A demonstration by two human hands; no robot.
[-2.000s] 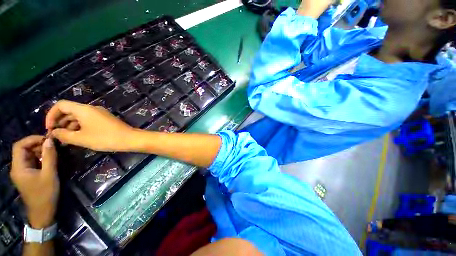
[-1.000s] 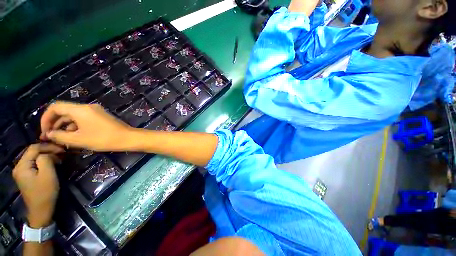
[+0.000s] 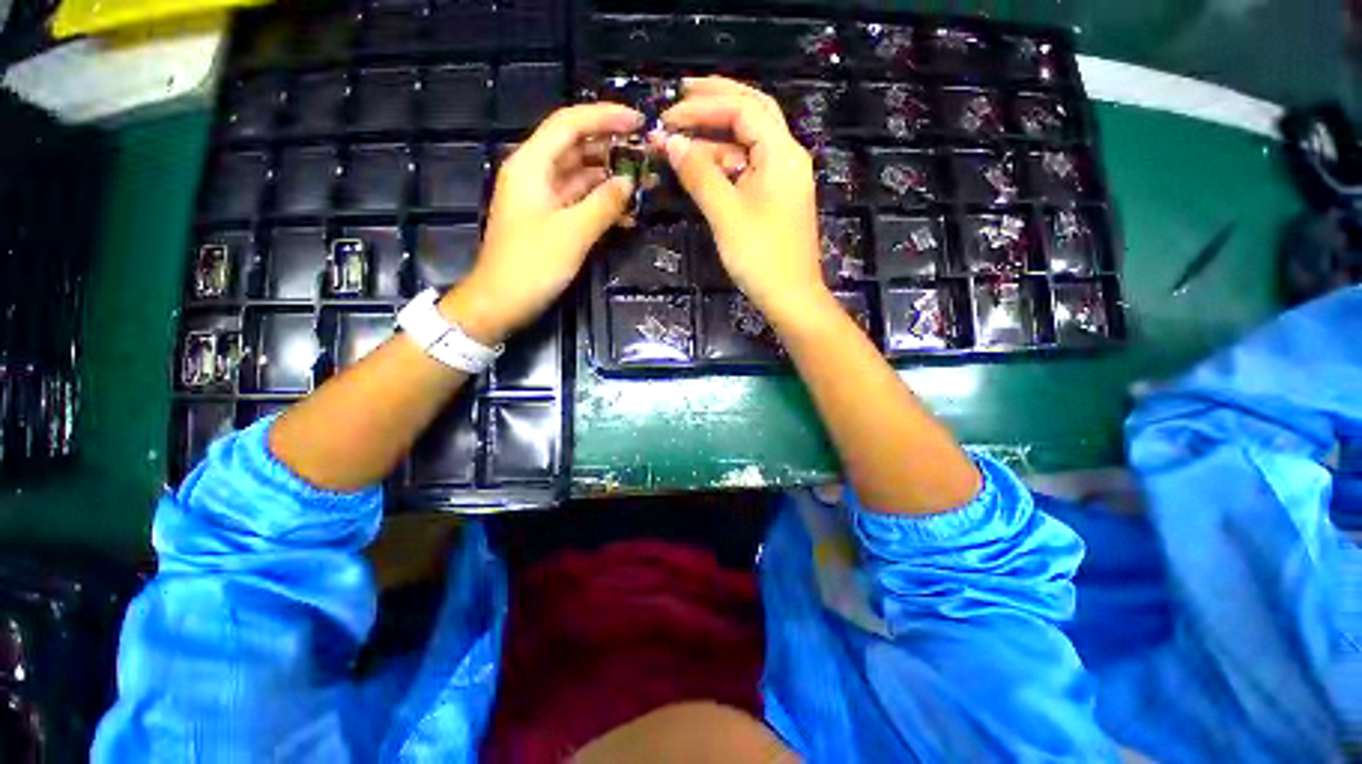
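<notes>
My left hand [image 3: 545,217] holds a small shiny metal part [image 3: 629,158] between thumb and fingers, above the inner edges of two black trays. My right hand [image 3: 747,187] is close beside it, with thumb and fingertips pinched at a tiny pinkish bit [image 3: 657,136] by the part. The right tray [image 3: 717,361] has small silver parts with reddish wires in many pockets. The left tray [image 3: 523,440] has mostly empty pockets and a few rectangular metal parts [image 3: 348,266] toward its left side. The hands hide some pockets.
A yellow bin [image 3: 142,15] is at the top left. Stacked black trays [image 3: 38,284] stand at the far left. A thin dark stick [image 3: 1204,257] lies on the green bench [image 3: 1180,179] at the right. A person's blue sleeve [image 3: 1247,433] is at the right edge.
The view has swung left and straightened, so both trays now show in front. The person at the right is mostly out of view. A metal part now shows between my hands.
</notes>
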